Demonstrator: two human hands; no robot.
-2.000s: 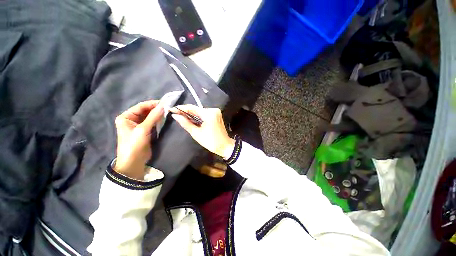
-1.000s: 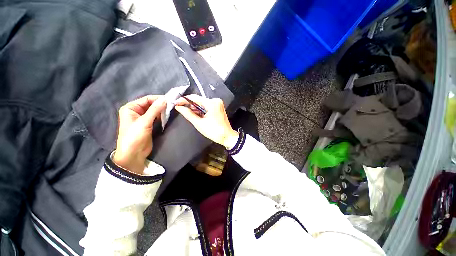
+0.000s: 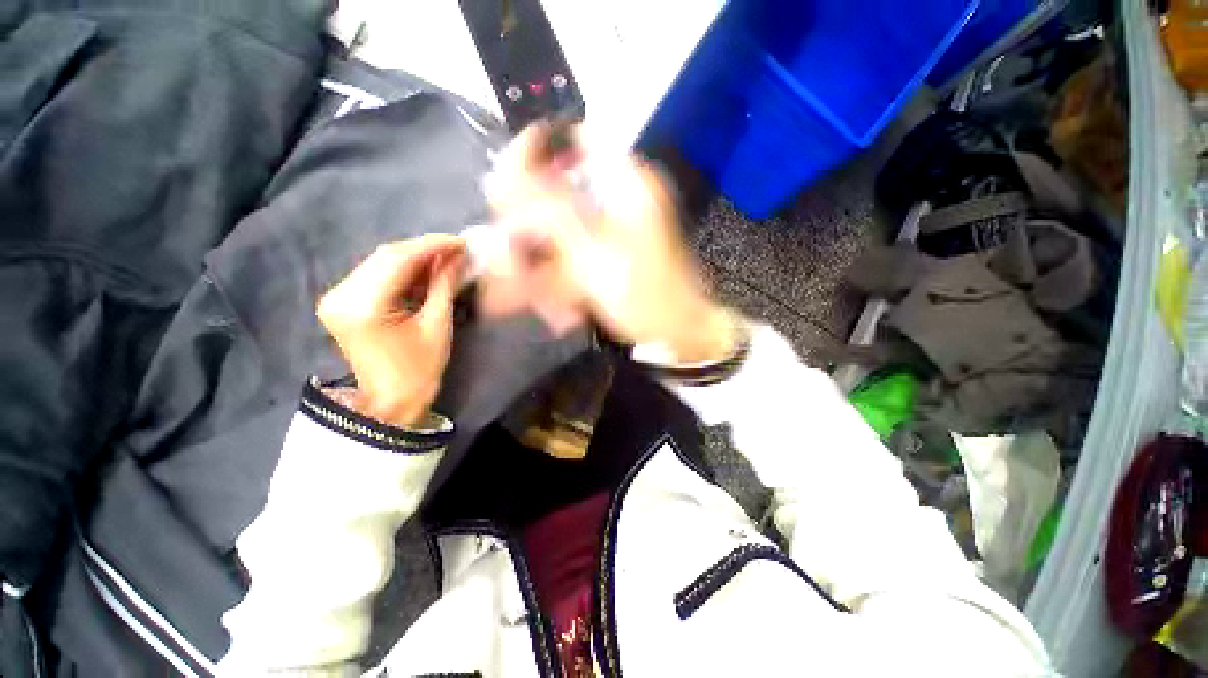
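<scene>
A dark grey garment [image 3: 199, 384] with white stripes is heaped over the left and middle of the view. My left hand [image 3: 398, 315] is over its middle, with thumb and fingertips pinched together at a small pale cloth edge [image 3: 485, 246]. My right hand [image 3: 616, 239] is just right of it, raised over the garment's right part and strongly blurred. Something dark and reddish shows at its fingers, too blurred to name. The right fingertips and any thread or needle cannot be made out.
A black smartphone [image 3: 525, 60] lies on the white table [image 3: 636, 47] beyond the hands. A blue plastic bin [image 3: 795, 106] stands to its right. Grey-brown cloth pieces [image 3: 987, 311], a green bag [image 3: 885, 400] and a dark red pouch [image 3: 1155, 530] are at the right.
My right hand has moved from the pale cloth up and to the right, and is now blurred. My left hand has shifted slightly right. The dark pointed tool seen before no longer shows clearly.
</scene>
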